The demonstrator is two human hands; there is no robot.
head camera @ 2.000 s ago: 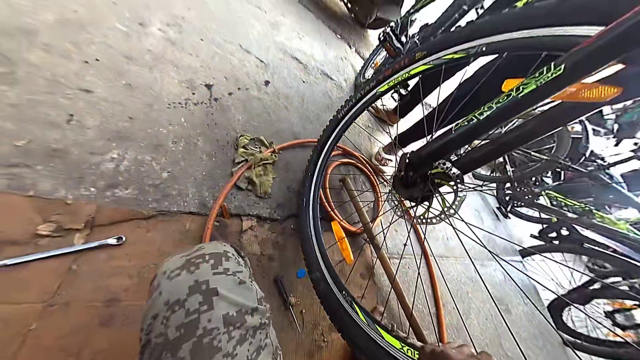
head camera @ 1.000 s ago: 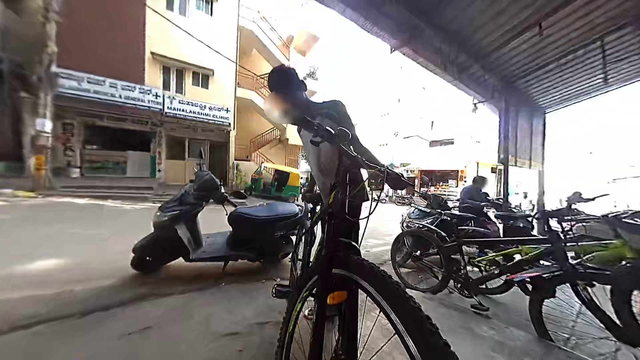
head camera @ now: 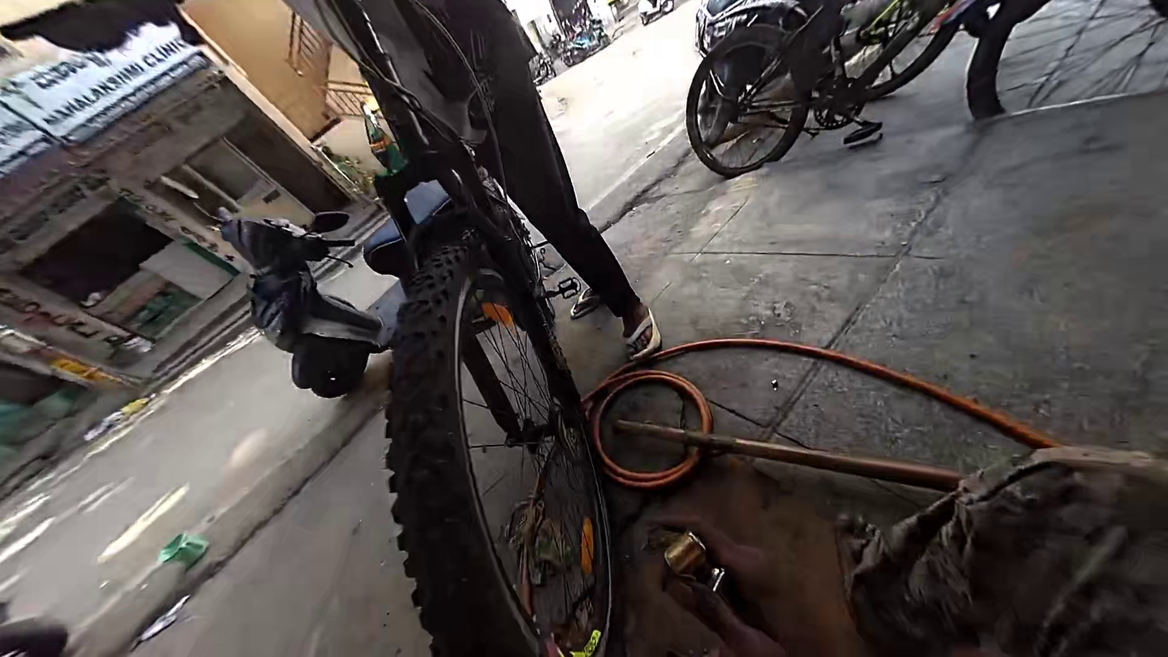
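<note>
A bicycle's front wheel point(head camera: 429, 438) with a knobby tyre stands upright before me, its spokes bearing orange reflectors. Just right of its lower part is my right hand point(head camera: 721, 607), dark and blurred, with its fingers around a brass-coloured cylindrical metal piece point(head camera: 684, 554). A small shiny metal part shows beside that piece. My left hand cannot be made out. Beyond the wheel, an orange hose point(head camera: 652, 477) lies coiled on the pavement, with a long rod or pipe point(head camera: 821, 458) across the coil.
My camouflage-clad knee point(head camera: 1004, 557) fills the lower right. A person in dark trousers point(head camera: 557, 196) and flip-flops stands behind the wheel. A scooter point(head camera: 310, 310) is parked on the left; another bicycle point(head camera: 748, 100) stands at the upper right. A green scrap point(head camera: 184, 549) lies on the road.
The view has swung down from the street and tilted. My right hand and the brass-coloured piece, not seen one second ago, now show beside the wheel.
</note>
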